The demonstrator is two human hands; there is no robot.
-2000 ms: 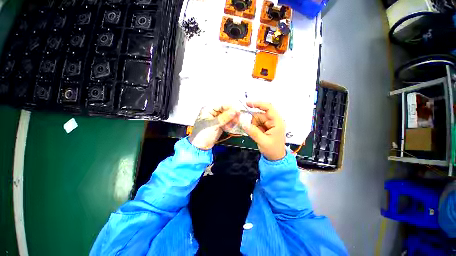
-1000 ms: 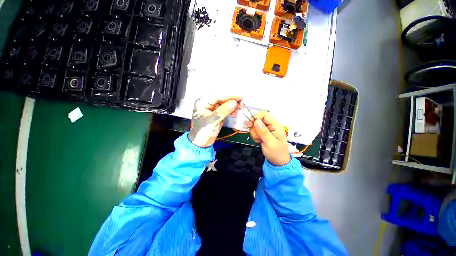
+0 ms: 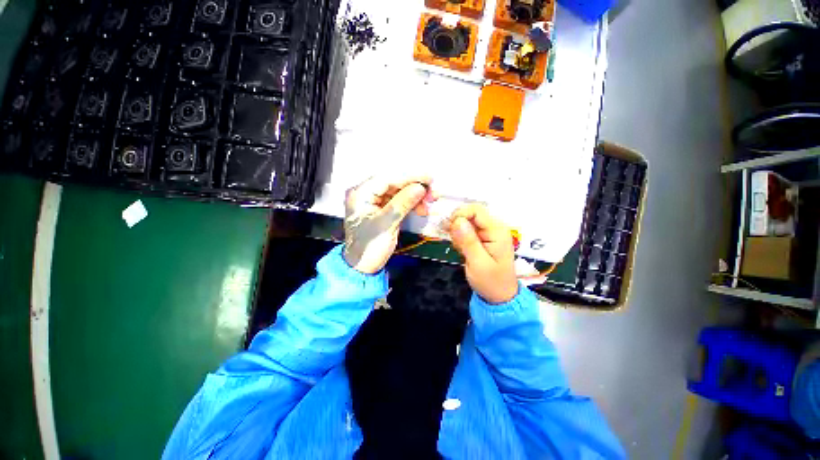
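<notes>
My left hand [image 3: 376,223], with a grey-brown pattern on its back, is above the front edge of the white base [image 3: 387,135]. Its thumb and fingertips are pinched together, with a tiny dark thing at the tips, too small to name. My right hand [image 3: 486,249] is just to the right, fingertips pinched around something thin and pale that points toward the left hand; it looks like tweezers but is blurred. A plain orange block [image 3: 498,112] with a dark square spot lies beyond the hands. Orange fixtures [image 3: 445,41] stand behind it, one holding a module [image 3: 517,56].
A stacked black blister tray [image 3: 254,117] with round-centred modules is on the left. Small black parts [image 3: 362,32] lie loose beside it. A blue bin [image 3: 584,7] is at the rear right. A second black tray [image 3: 610,225] stands in a brown-edged box at the right. A red button [image 3: 515,239] is by my right hand.
Against one second ago, my right hand's fingertips have shifted slightly and the thin tool shows less clearly. My left hand stays pinched in nearly the same place. Earlier the view shifted, moving the bench within the picture.
</notes>
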